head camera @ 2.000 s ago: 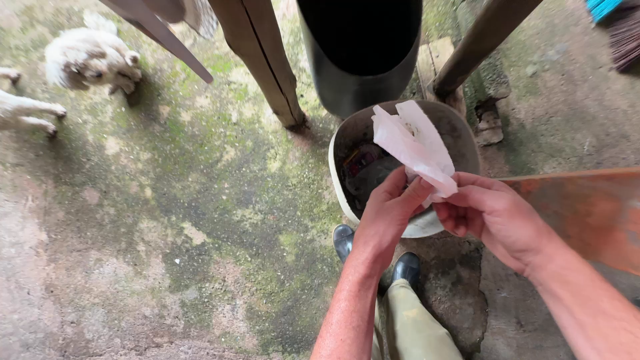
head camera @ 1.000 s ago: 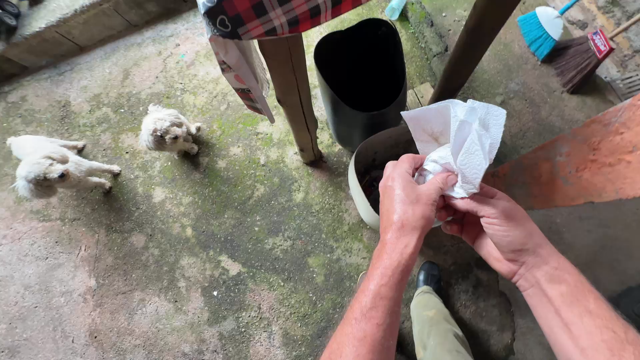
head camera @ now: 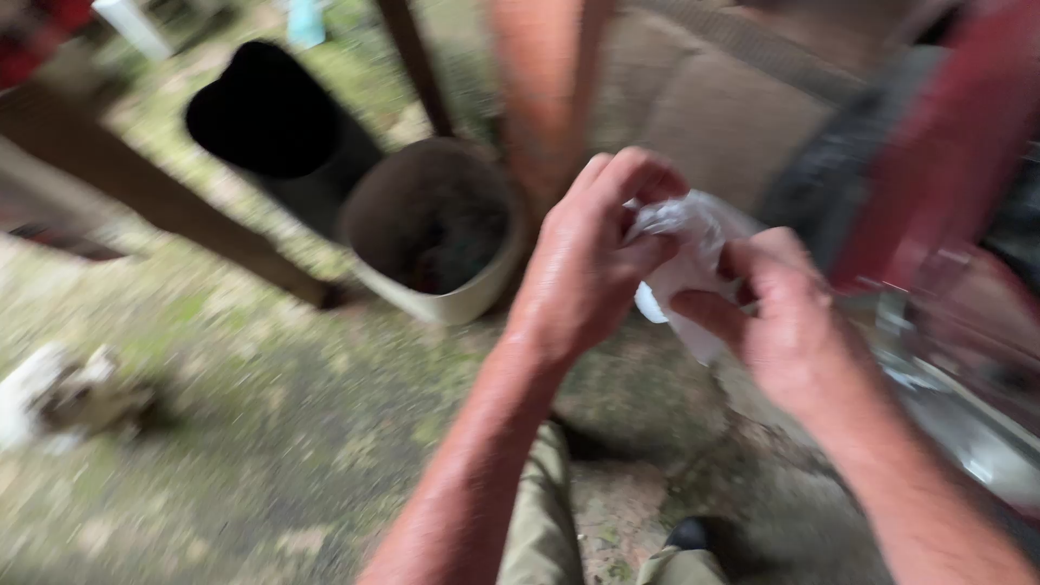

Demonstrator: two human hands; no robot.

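Observation:
A crumpled white paper towel (head camera: pixel 691 236) is held between my two hands, right of the picture's middle. My left hand (head camera: pixel 597 244) grips its upper left part between thumb and fingers. From the right, my right hand (head camera: pixel 764 305) pinches its other side with thumb and fingertips. The lower end of the paper hangs below the fingers. Motion blur hides fine detail. Left of my hands, a pale round bin (head camera: pixel 455 305) stands on the ground with dark contents that cannot be made out.
A black bin (head camera: pixel 301 179) stands behind the pale one. A wooden post (head camera: pixel 179 203) slants at left, and an orange-red post (head camera: pixel 540 89) rises behind my hands. At right is a red vehicle (head camera: pixel 934 154), partly seen. A white dog (head camera: pixel 57 398) is at lower left.
The view has swung right, bringing the red vehicle into sight. My hands, with the paper towel, were over the pale bin's rim and are now to its right.

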